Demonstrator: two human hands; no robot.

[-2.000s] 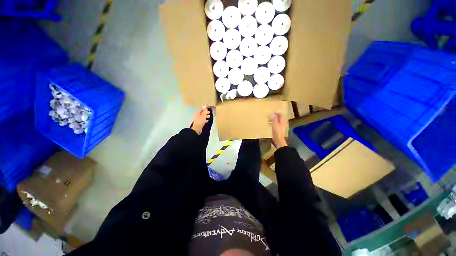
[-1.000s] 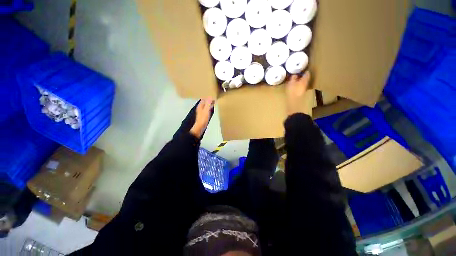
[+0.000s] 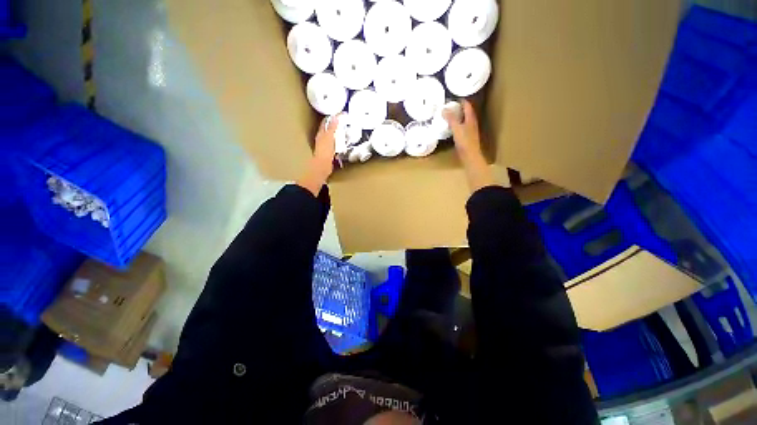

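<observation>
A large open carton (image 3: 398,212) stands in front of me, its near flap folded down towards me. Round white parts (image 3: 388,29) fill it in rows, with a dark gap near the front. My left hand (image 3: 325,149) reaches inside the near left corner, at small white pieces (image 3: 358,151) and the end of the front row. My right hand (image 3: 466,139) is inside the near right corner, with its fingers on the rightmost front part. Whether the left hand grips anything is not clear.
A blue bin (image 3: 137,187) with loose white parts and a closed brown carton (image 3: 108,303) stand at the left. Blue bins (image 3: 705,124) and a brown carton piece (image 3: 635,290) are at the right. A blue crate (image 3: 340,290) lies below the near flap.
Both hands have moved from the near flap and carton edge into the carton at the front row. The carton appears closer and further left than before.
</observation>
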